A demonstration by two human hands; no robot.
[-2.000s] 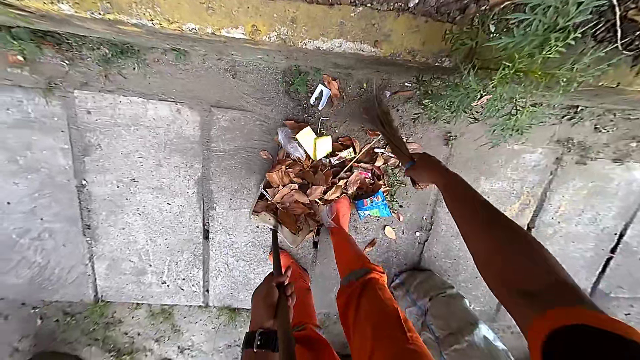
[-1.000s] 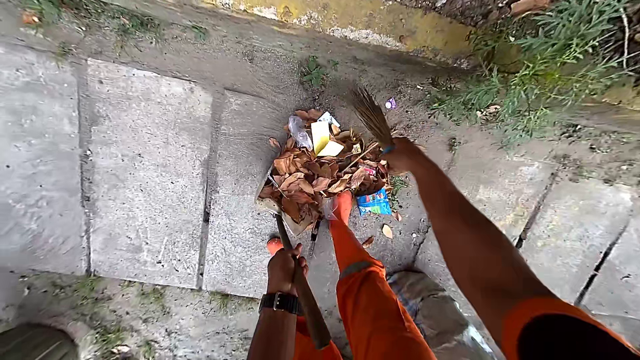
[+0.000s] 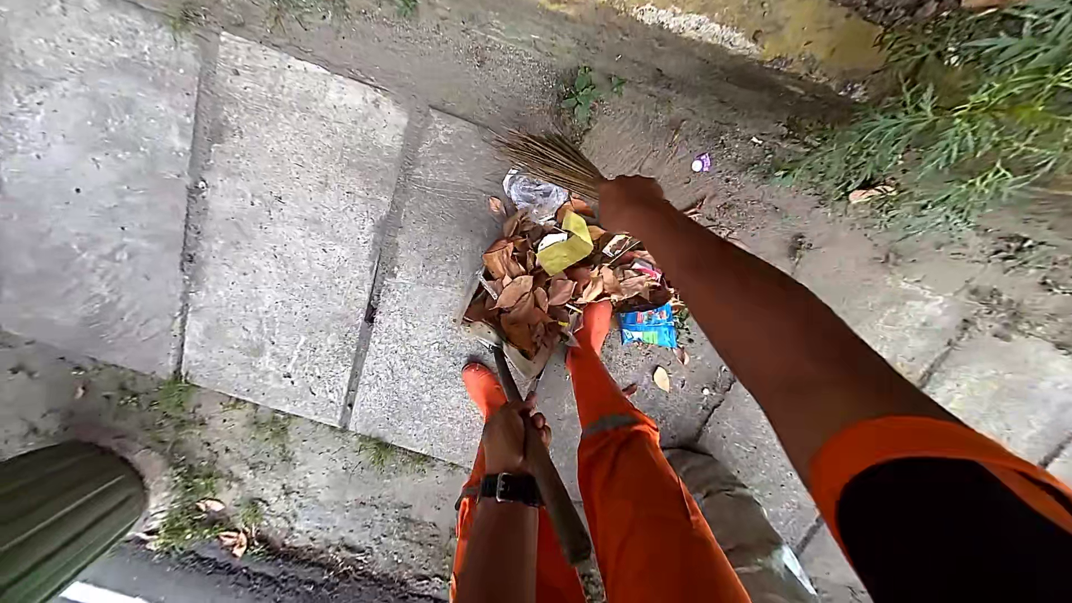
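Observation:
My left hand (image 3: 512, 434), with a dark watch on its wrist, grips the handle (image 3: 557, 494) of a dustpan (image 3: 536, 362) near my orange boots. Brown dry leaves (image 3: 523, 306) lie heaped in and beside the pan. Among them are a yellow-and-white piece of card (image 3: 569, 247) and a clear plastic bag (image 3: 534, 194). My right hand (image 3: 630, 203) is closed around a stick broom (image 3: 553, 159), whose bristles point left above the plastic bag. At the heap's right edge a blue wrapper (image 3: 649, 327) lies beside my boot (image 3: 593, 322).
Concrete slabs (image 3: 293, 226) pave the ground. A yellow-painted curb (image 3: 779, 33) and green weeds (image 3: 963, 134) lie at the top right. A small purple wrapper (image 3: 701, 162) is on the dirt. A filled sack (image 3: 729, 511) stands by my leg, and a ribbed green object (image 3: 63, 511) at lower left.
The broom has swung from the right of the heap to above it, its bristles now pointing left. The white bent scrap seen above the heap two seconds ago no longer shows there.

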